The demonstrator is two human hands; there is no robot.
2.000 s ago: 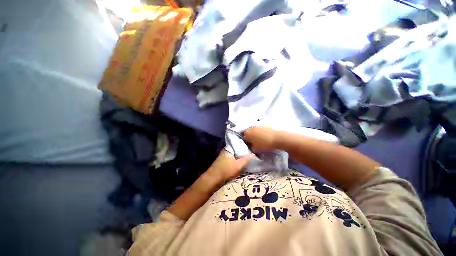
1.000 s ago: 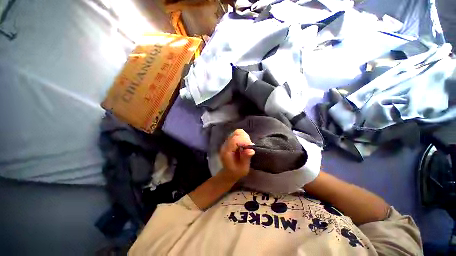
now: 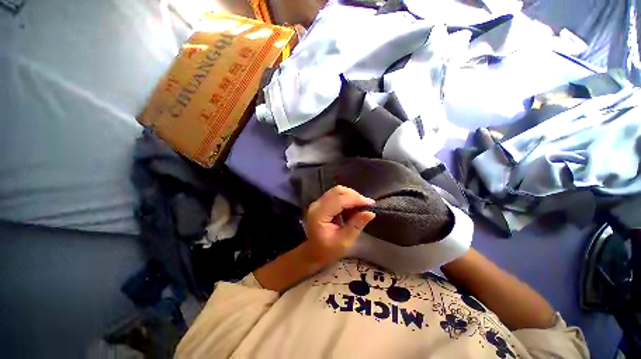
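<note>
A dark grey cloth piece (image 3: 411, 210) with a white band (image 3: 422, 256) along its near edge lies in front of my chest. It has a curved fold with a pointed end. My left hand (image 3: 337, 219) is at that pointed end, with the thumb and forefinger tips pinching the cloth there. No needle or thread can be made out. My right forearm reaches in from the right under the white band. My right hand is hidden beneath or inside the cloth.
An orange-brown cardboard box (image 3: 211, 87) stands at left above a dark cloth heap (image 3: 165, 203). Pale and grey garment pieces (image 3: 485, 87) are heaped beyond the work. A dark iron (image 3: 606, 266) stands at right on the blue-violet table cover (image 3: 538, 249).
Two seconds ago both hands were visible at a pale cloth edge. The dark grey piece then came up over my right hand. Since one second ago, the cloth and left hand have shifted slightly right.
</note>
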